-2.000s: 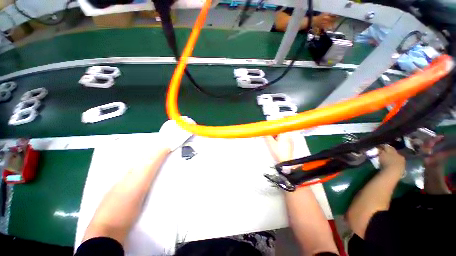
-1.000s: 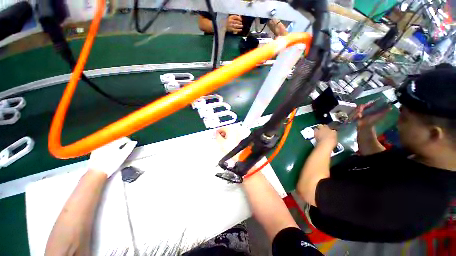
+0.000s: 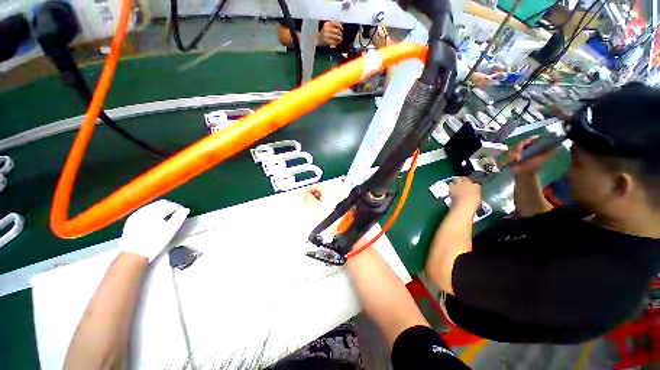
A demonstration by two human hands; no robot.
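My left hand, in a white glove, rests at the far edge of the white sheet; no object shows in it, and whether its fingers are closed is unclear. A small dark part lies on the sheet just right of the glove. My right hand is bare and lies at the sheet's far edge, partly hidden behind the black and orange powered screwdriver. The tool hangs above my right wrist, its metal tip over the sheet. Whether my right hand holds anything cannot be told.
A thick orange hose arcs across the view near the camera. White oval housings lie in groups on the dark green belt. A pale metal upright stands ahead. A neighbouring worker sits at right; another person's hands show beyond the belt.
The view has swung right since the first frame, bringing the neighbouring worker into sight. In the last second, the housings shifted left in view. Both my hands stay near the sheet's far edge.
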